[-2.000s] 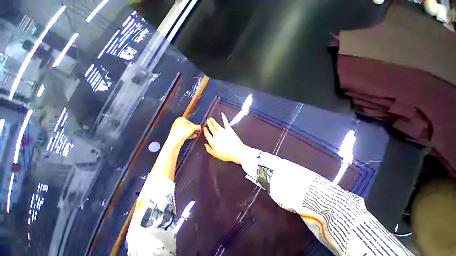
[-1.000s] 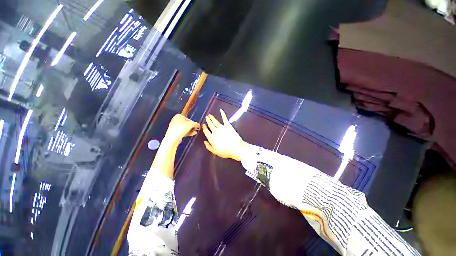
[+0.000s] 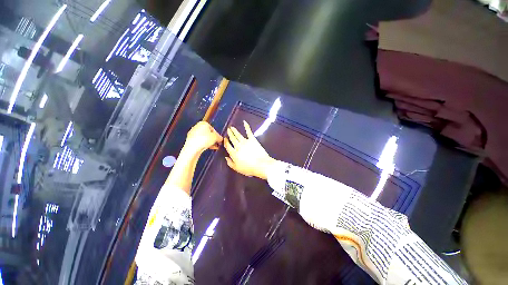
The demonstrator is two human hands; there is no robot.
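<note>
A dark maroon cut panel [image 3: 278, 156] lies flat on the bluish clear template sheet [image 3: 362, 128], inside dark blue outlines. My left hand [image 3: 204, 137] is at the panel's left edge, beside the amber strip [image 3: 216, 100], with its fingers closed and its fingertips at the cloth border. Whether it pinches the cloth cannot be told. My right hand [image 3: 245, 153] lies on the panel just right of my left hand, fingers spread, palm down, holding nothing visible. The fingertips of both hands nearly touch.
The glossy clear cover sheet [image 3: 83, 139] with lamp reflections fills the left side. A pale bar [image 3: 186, 22] runs at the top. Stacked maroon panels [image 3: 423, 78] with a taupe top piece lie at the upper right, above a round tan stool [image 3: 487, 239]. Black table [image 3: 267, 50] lies beyond.
Both hands keep nearly the same place on the panel. My left hand has shifted very slightly along the edge, and the whole view has shifted a little.
</note>
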